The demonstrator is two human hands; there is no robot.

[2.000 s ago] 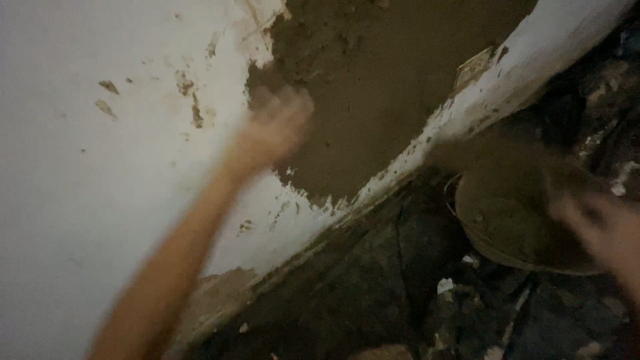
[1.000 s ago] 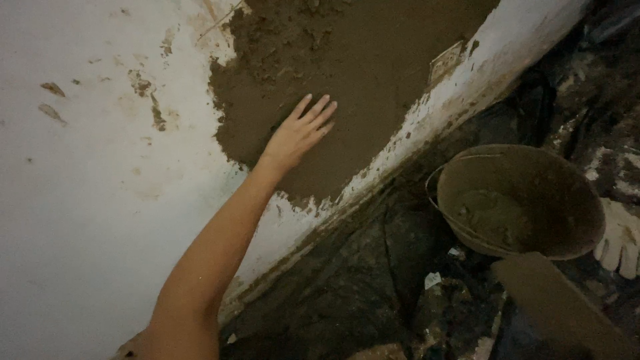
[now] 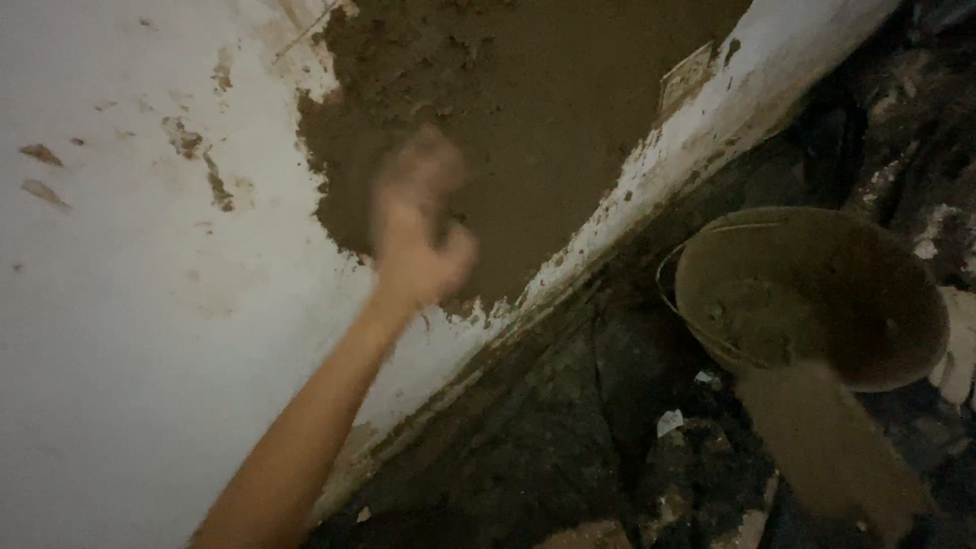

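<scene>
My left hand (image 3: 419, 221) is blurred over the lower left part of a patch of wet brown mortar (image 3: 534, 160) on the white wall (image 3: 137, 366). Nothing shows in the hand, and its thumb stands apart from the fingers; contact with the mortar cannot be told. To the right, a bucket (image 3: 808, 293) with a wire handle holds some mortar. A flat, mortar-coated tool, likely a plasterer's float (image 3: 831, 450), lies or is held just below the bucket's rim. My right hand does not show.
Dark plastic sheeting (image 3: 534, 427) with scraps and debris covers the floor along the wall. A pale work glove (image 3: 957, 343) lies beside the bucket at the right edge. A small wall box or plate (image 3: 686, 80) sits at the mortar's right edge.
My left hand, spread on the mortar one second ago, is now blurred, its thumb held out. My right hand, seen by the bucket two seconds ago, is out of view.
</scene>
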